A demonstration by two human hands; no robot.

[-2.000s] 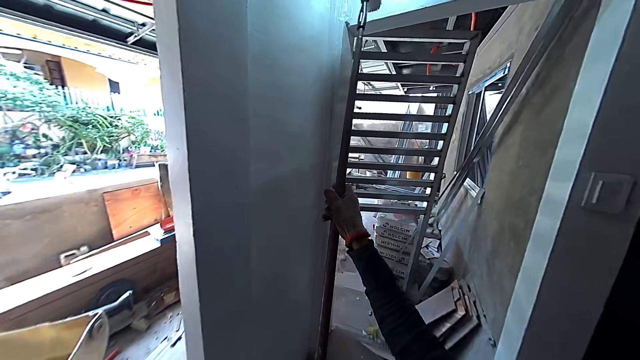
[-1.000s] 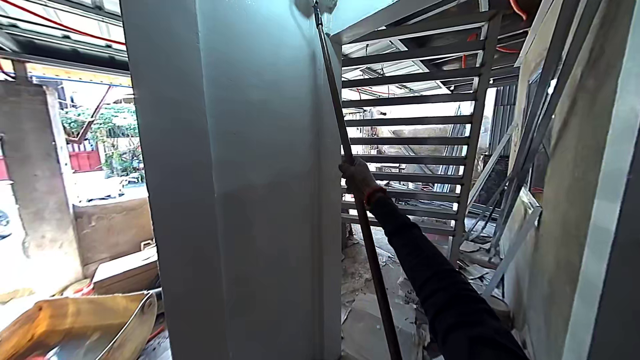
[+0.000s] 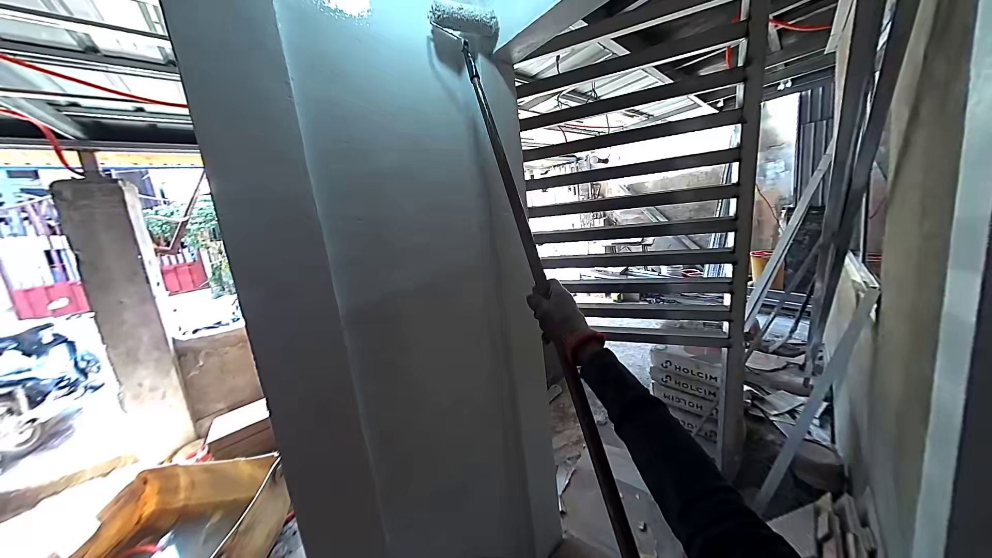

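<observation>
My right hand (image 3: 559,316), in a glove with a reddish cuff, is closed around the long dark extension pole (image 3: 508,182) of a paint roller. The pole slants from the bottom of the view up to the roller cover (image 3: 463,17), which lies against the upper part of a grey painted wall (image 3: 418,256). Near the roller the wall has a shiny wet-looking patch (image 3: 341,8). Lower down, its surface looks darker and duller. My left hand is out of view.
A metal slatted gate (image 3: 635,232) stands right of the wall, with stacked bags (image 3: 686,380) behind it. Metal bars (image 3: 814,387) lean by the right wall. At lower left is a stained container (image 3: 194,496); beyond are a concrete post (image 3: 116,294) and a motorcycle (image 3: 43,372).
The roller cover, out of sight two seconds ago, now shows whole at the top of the wall. The view has shifted, and the stained container shows more than at first. My right hand stays on the pole.
</observation>
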